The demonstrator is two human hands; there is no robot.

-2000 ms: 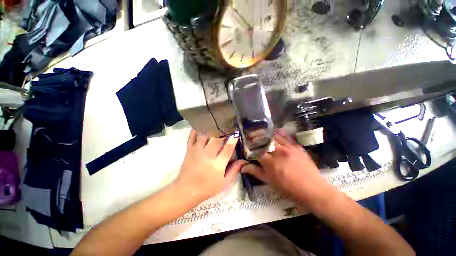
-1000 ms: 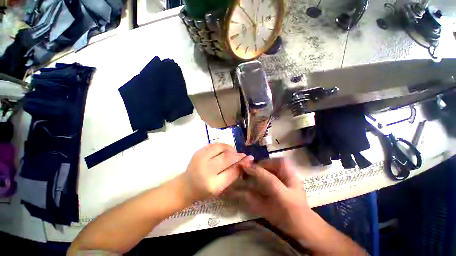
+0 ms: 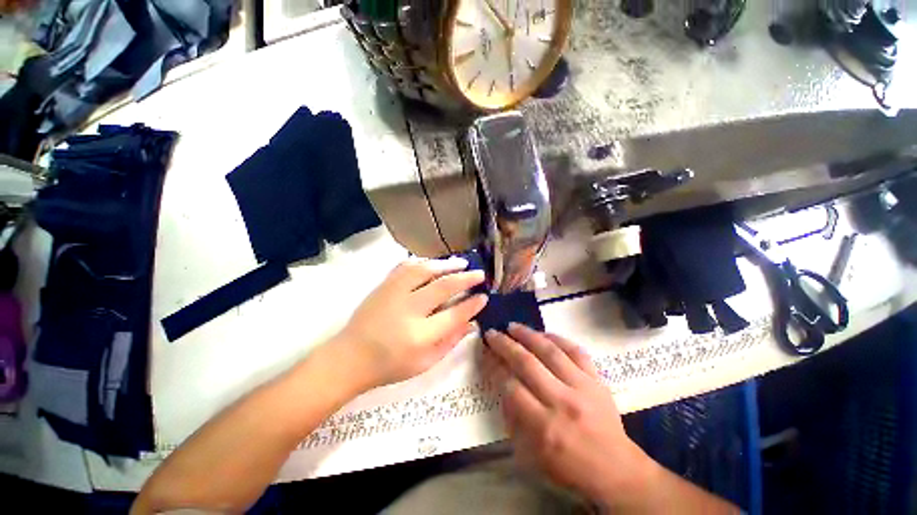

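A small dark navy panel (image 3: 515, 312) lies flat on the machine table, just in front of the shiny guard (image 3: 515, 191). My left hand (image 3: 414, 317) lies at its left, fingertips near the guard's base. My right hand (image 3: 553, 392) lies at its front edge with fingertips on the fabric. Both hands press on the work rather than gripping it, fingers extended. The needle and presser foot are hidden behind the guard. The off-white sewing machine head (image 3: 664, 131) spans the upper right.
A stack of navy panels (image 3: 297, 186) and a dark strip (image 3: 226, 300) lie left. A long navy bundle (image 3: 101, 292) is farther left. Dark finished pieces (image 3: 694, 262) and scissors (image 3: 799, 302) lie right. A watch (image 3: 505, 45) is on the machine. A blue crate (image 3: 704, 443) is below the table.
The hands were at the guard, then together in front of it, the right one blurred. Now they are apart, with fingers laid at the dark panel, which shows more clearly.
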